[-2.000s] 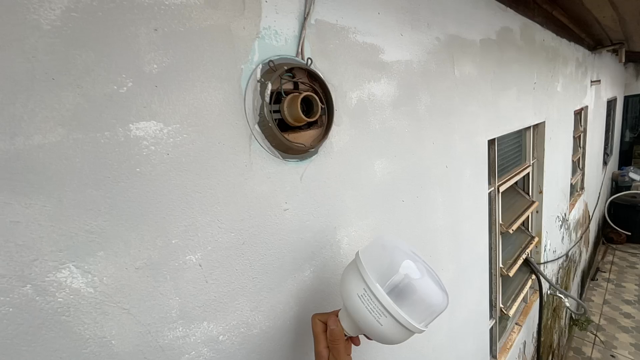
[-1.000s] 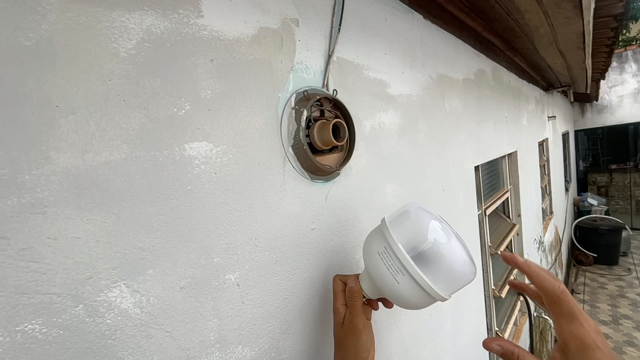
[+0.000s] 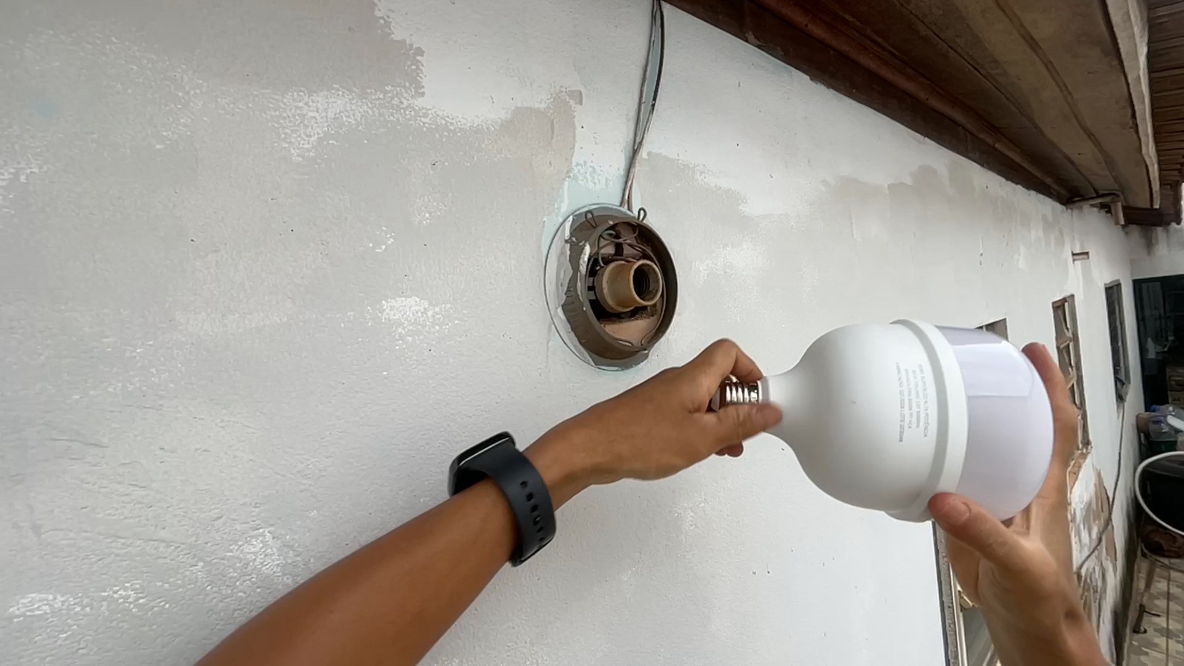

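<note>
A large white LED bulb (image 3: pixel 869 416) lies sideways between my two hands, its screw base to the left and its translucent cover to the right. My left hand (image 3: pixel 684 412), with a black smartwatch (image 3: pixel 518 495) on the wrist, grips the bulb's neck; part of the metal thread shows between the fingers. My right hand (image 3: pixel 1027 527) holds the cover end, thumb in front and fingers behind. Up and left of the bulb, a lamp socket (image 3: pixel 629 285) sits inside a round brown fixture base (image 3: pixel 592 324) on the wall. Nothing is in the socket.
Cables (image 3: pixel 645 111) run down the painted wall (image 3: pixel 277 370) to the fixture. Wooden eaves (image 3: pixel 971 83) overhang at the upper right. Along the wall at right are windows (image 3: pixel 1066 356), partly behind the bulb and my right hand, and a dark container (image 3: pixel 1161 490).
My right hand, apart from the bulb one second ago, now holds its cover end. The bulb has turned more sideways, and its metal thread now shows. The view has shifted.
</note>
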